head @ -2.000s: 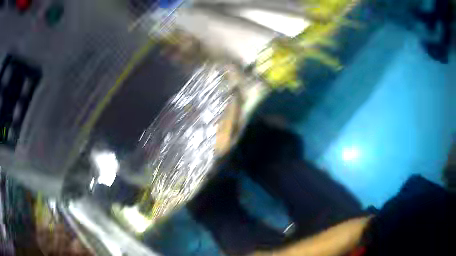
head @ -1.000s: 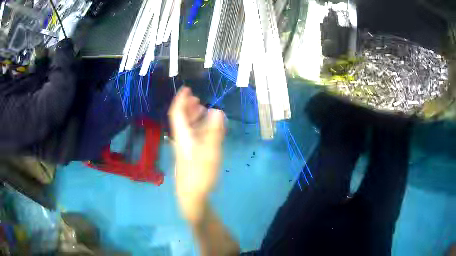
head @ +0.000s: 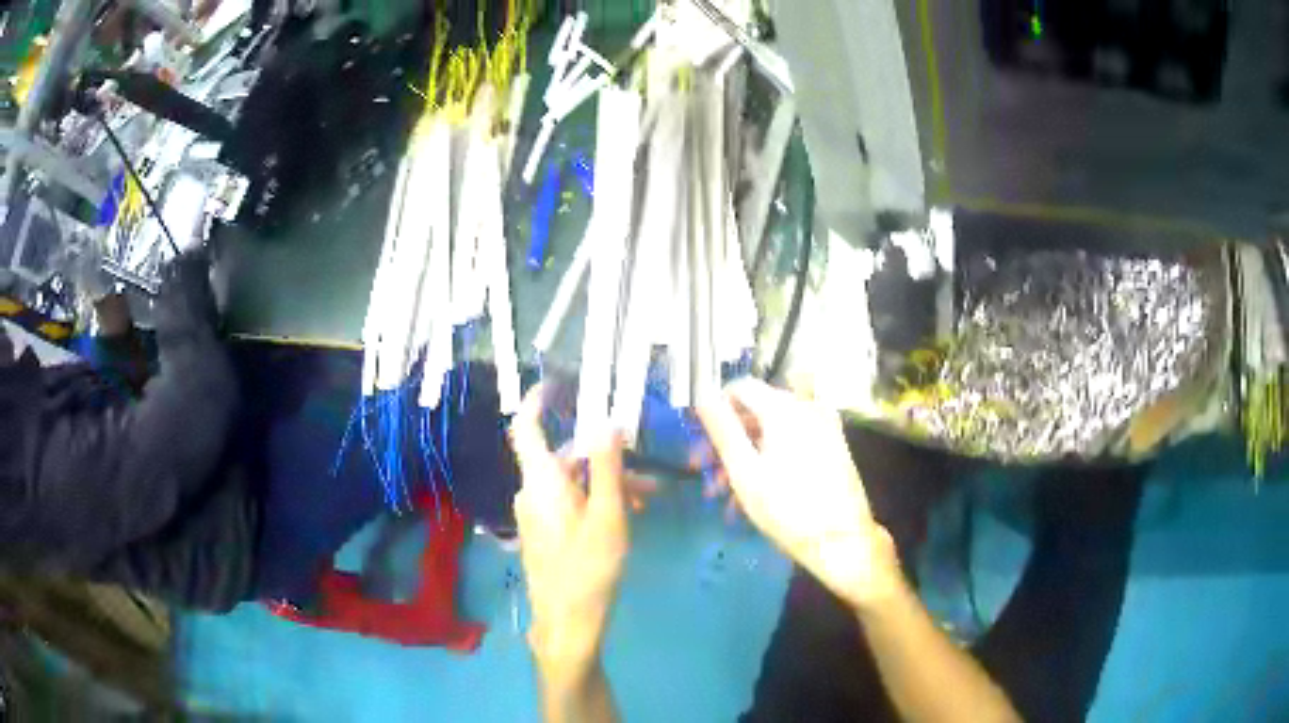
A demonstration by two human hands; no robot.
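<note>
A centre bundle of long white LED strips (head: 659,240) lies over the bench edge, with blue lead wires at its lower ends. My left hand (head: 573,544) is at the bundle's lower left, thumb and fingers around strip ends. My right hand (head: 809,487) is at its lower right, fingertips on strip ends; its exact grip is blurred. A second strip bundle (head: 441,261) hangs to the left, yellow wires at the top and blue wires below.
Blue-handled pliers (head: 543,226) lie between the bundles. A heap of tiny silvery pieces (head: 1081,346) is at right below a grey machine (head: 1089,156). More yellow-wired strips (head: 1255,339) hang at far right. A co-worker's sleeve (head: 184,367) and a red stool (head: 424,593) are at left.
The view has swung so the bench shows more fully. My left hand has come to the centre bundle's lower ends from the gap beside it. My right hand has come into view there.
</note>
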